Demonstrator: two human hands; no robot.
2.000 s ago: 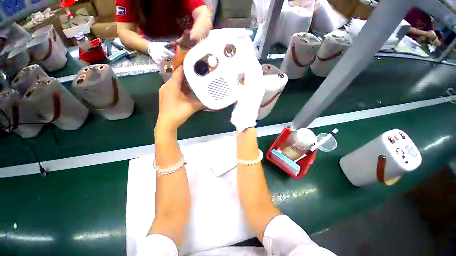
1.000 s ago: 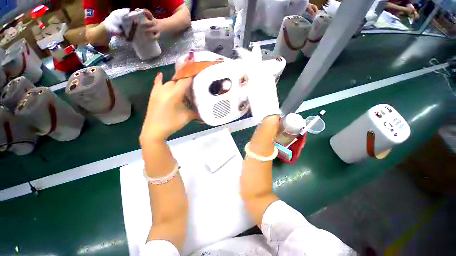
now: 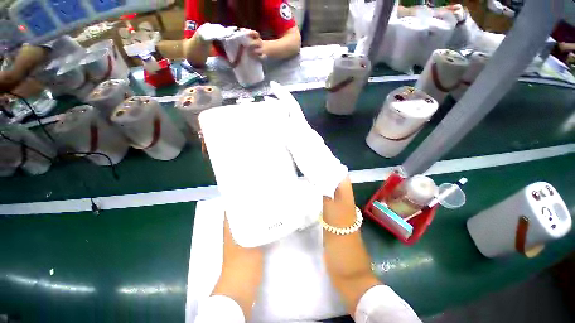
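A white rounded appliance unit (image 3: 255,170) is held up above the white sheet (image 3: 290,277), its plain broad face towards me and small grey marks near its lower end. My right hand (image 3: 318,161), in a white glove, lies along the unit's right side and holds it. My left hand is hidden behind the unit; a bit of a finger (image 3: 203,144) shows at its left edge, and the bare forearm comes up from below. The ports and strap of this unit are not visible.
A red tray (image 3: 416,234) holds a pale bottle (image 3: 416,189), a blue-white block and a thin stick, beside a clear cup (image 3: 451,197). One unit (image 3: 517,221) stands at right. Several units stand behind. A slanted metal post (image 3: 466,101) rises at right. A person in red sits opposite, holding a unit.
The held unit has turned from showing its port panel to showing its plain broad face, and hangs lower. The view has shifted. More units show beyond the strip at centre right.
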